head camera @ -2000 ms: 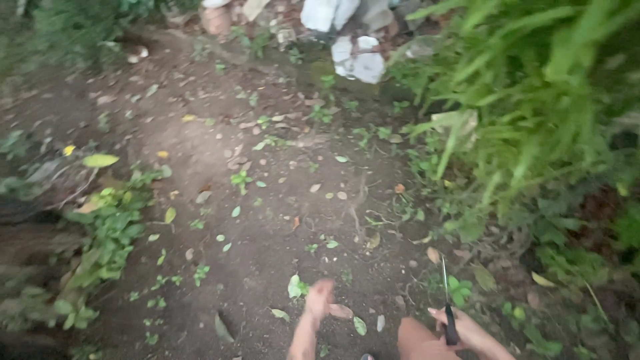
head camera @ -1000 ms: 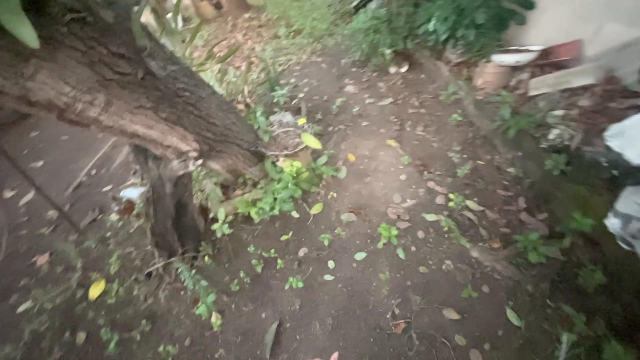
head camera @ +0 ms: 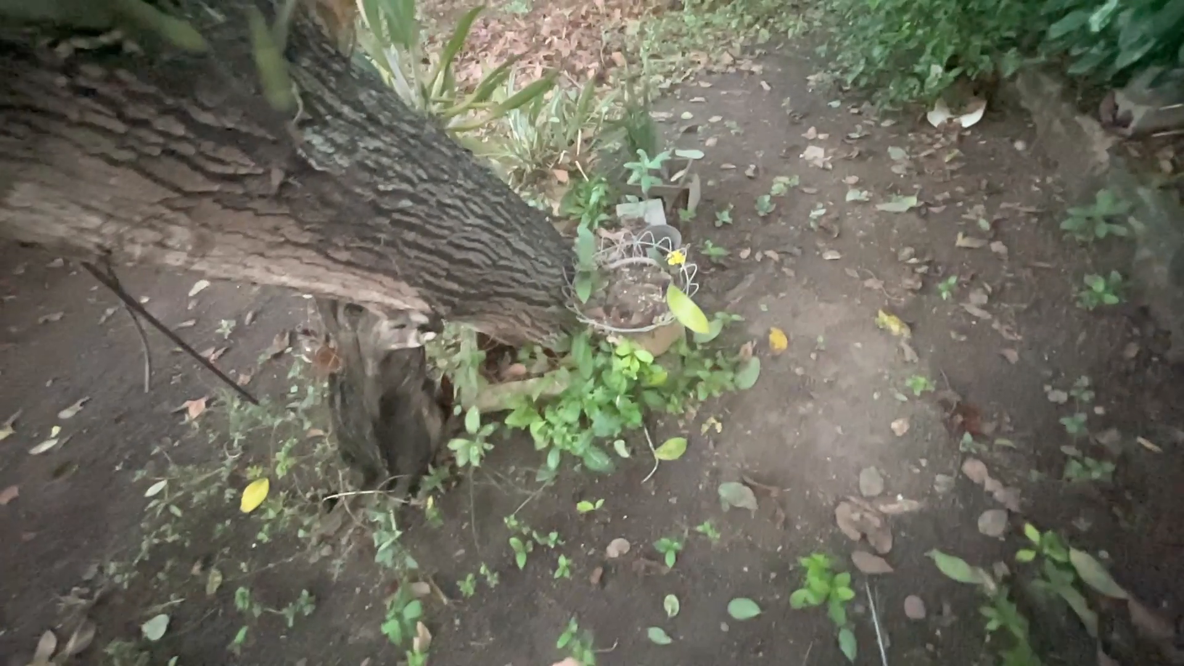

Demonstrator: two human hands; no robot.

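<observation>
Neither my left hand nor my right hand can be made out. At the bottom edge, right of centre, a thin pale metal-like rod point(head camera: 876, 622) reaches into view; whatever holds it is hidden below the frame. A tiny pinkish patch at the bottom edge is too small to identify. A round wire basket or planter ring point(head camera: 632, 282) with dry matter inside stands against the base of a leaning tree trunk point(head camera: 416, 199). Low green plants point(head camera: 587, 421) grow just in front of it, and a yellow-green leaf point(head camera: 686, 310) overlaps its right side.
The thick trunk slants across the upper left, with a dark stump point(head camera: 384, 407) below it. A thin dark stick point(head camera: 176, 333) leans at the left. Bare soil point(head camera: 823, 398) with fallen leaves and seedlings runs up the right side. Bushes point(head camera: 934, 46) stand at the top right.
Both hands, one with a black-handled thin-bladed tool, were in view two seconds ago and are out of view now. The view has swung left to the trunk.
</observation>
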